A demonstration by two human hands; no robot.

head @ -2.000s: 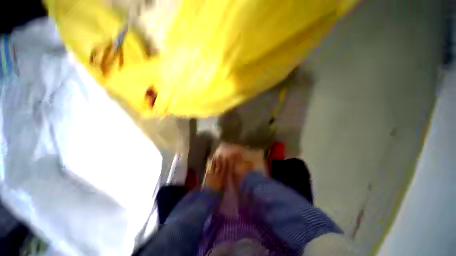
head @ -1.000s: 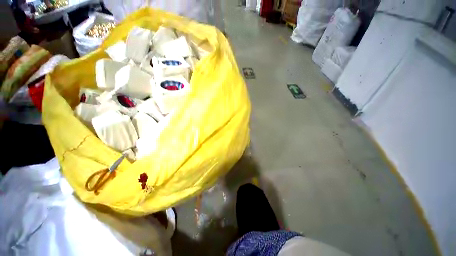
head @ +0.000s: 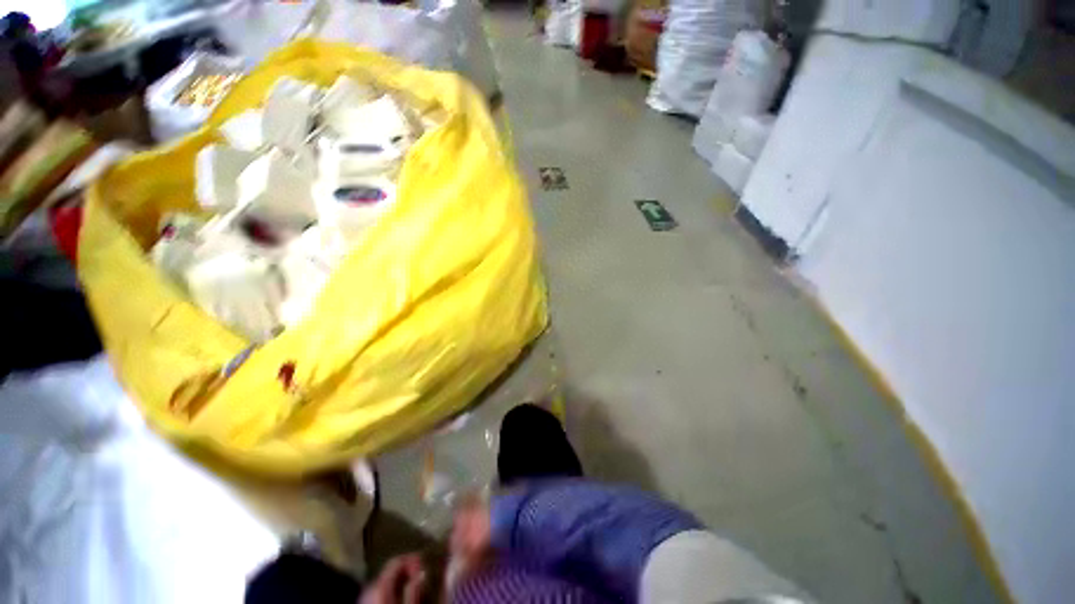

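The large yellow woven sack (head: pixel 401 307) stands at the left front, full of off-white fabric pieces (head: pixel 277 189); some show dark round openings with blue and red. Scissors with orange handles (head: pixel 192 395) lie blurred on the sack's near rim, away from my hands. My right hand (head: pixel 469 537) is small and blurred at the bottom, at the end of a blue sleeve. My left hand (head: pixel 398 580) is partly cut off by the bottom edge. The hands are close together over my lap. Whether either holds anything cannot be made out.
A white woven bag (head: pixel 106 484) lies at the lower left against the yellow sack. A grey-green floor aisle (head: pixel 660 342) runs ahead, with a green arrow sign. A white wall (head: pixel 931 283) is on the right. White stacked bags (head: pixel 707 59) stand farther back.
Both hands have come into view at the bottom edge since a second ago. The camera has turned slightly, so the sack shows farther left. The scissors remain on the rim.
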